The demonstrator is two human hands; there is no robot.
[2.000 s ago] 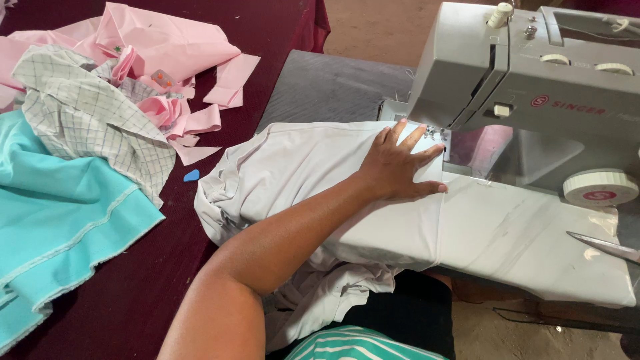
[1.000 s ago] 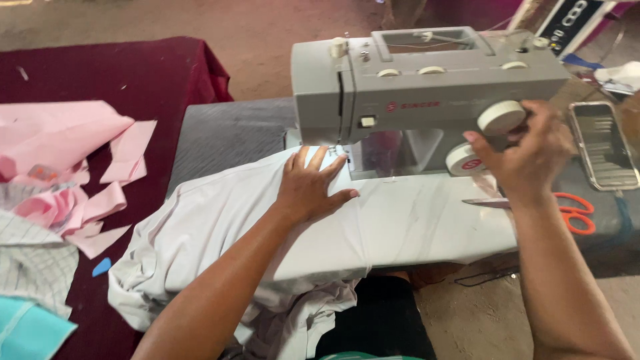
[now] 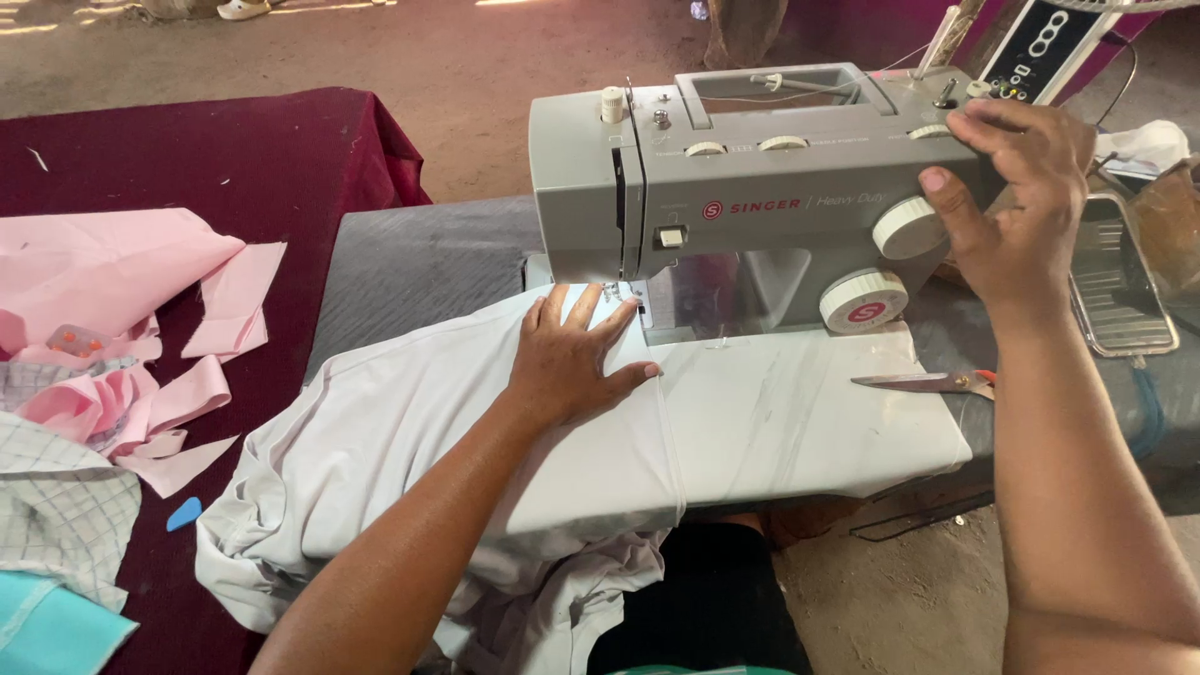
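A grey Singer sewing machine [image 3: 778, 169] stands on a dark table. Light grey fabric [image 3: 403, 403] lies in folds to the left of it, with its far edge at the needle area and its lower part hanging off the table's front. My left hand [image 3: 581, 352] rests palm down on this fabric, fingers spread, fingertips just in front of the needle area. At the machine's right end, my right hand [image 3: 1022, 187] is raised with its fingers curved over the top corner, beside the upper round dial [image 3: 909, 228]. The handwheel side is hidden behind that hand.
Scissors [image 3: 919, 382] lie right of the white sheet [image 3: 806, 422], partly behind my right forearm. A clear-lidded case [image 3: 1120, 281] is farther right. On the maroon cloth [image 3: 281, 150] at left are pink fabric pieces [image 3: 103, 272], checked fabric [image 3: 56, 497], turquoise fabric [image 3: 56, 623] and a blue chip [image 3: 185, 514].
My right hand, out of view two seconds ago, came to the machine's right end and has moved up from beside the upper dial. My left hand remains on the fabric. The view has swung right.
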